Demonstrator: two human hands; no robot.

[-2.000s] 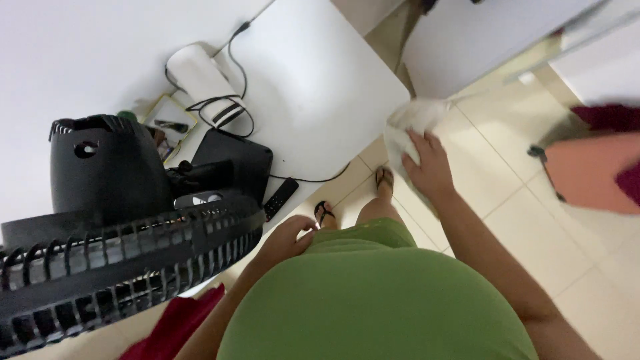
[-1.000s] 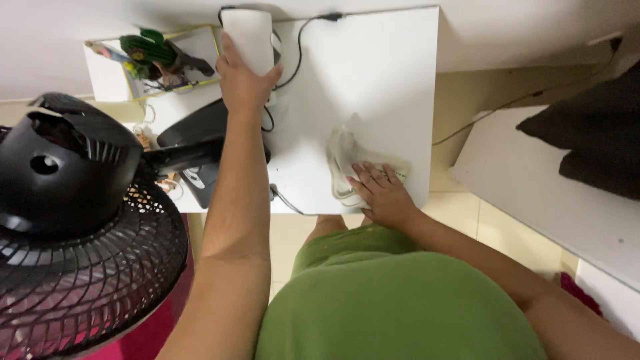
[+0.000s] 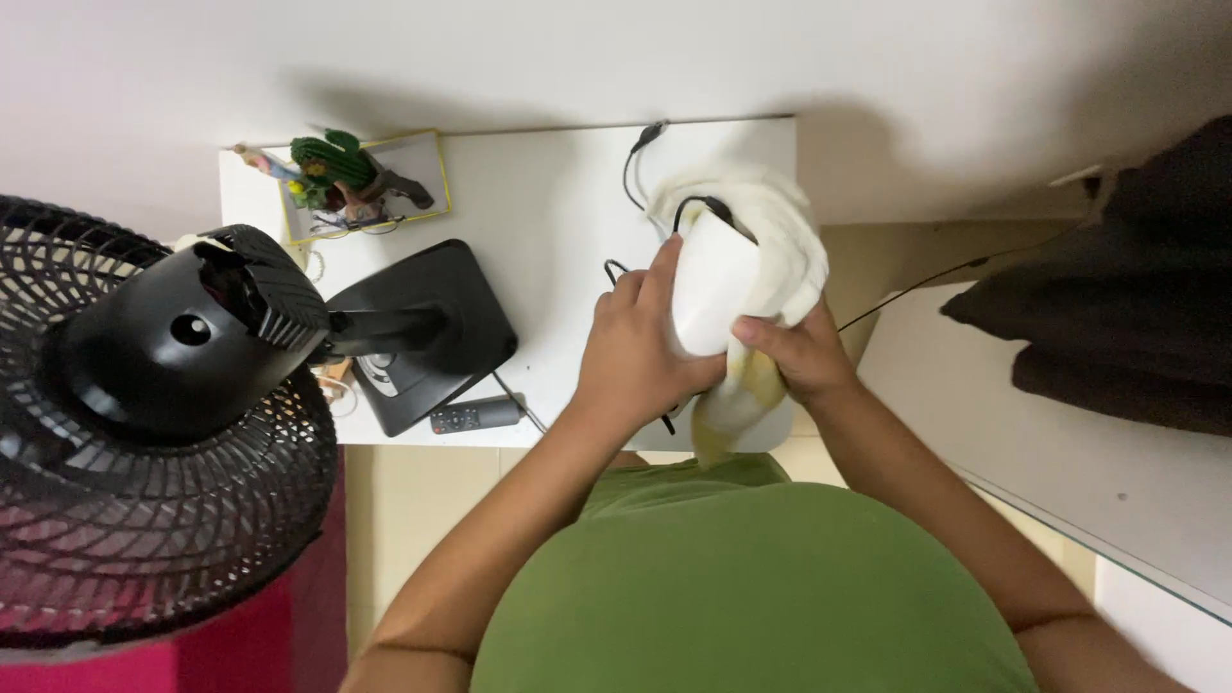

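Over the right part of the white table, my left hand (image 3: 635,351) grips a white rounded device (image 3: 712,279) by its left side. A black cable runs from the device's far end. My right hand (image 3: 804,351) holds a white and yellowish cloth (image 3: 789,245) against the device's right side, thumb toward the device. The cloth bunches around the far end and hangs down near my green shirt. What kind of device it is I cannot tell.
On the white table (image 3: 539,221) stand a black fan (image 3: 183,337) at the left, a remote control (image 3: 476,415) and a yellow-edged tray (image 3: 446,183) with a cactus figure. A cable plug (image 3: 652,133) lies near the wall. Dark cloth (image 3: 1136,289) lies over a white surface at the right.
The white device, at the table's back left beside the tray a second ago, is now lifted at the right between both hands. The cloth has gone from the tabletop to the device's side.
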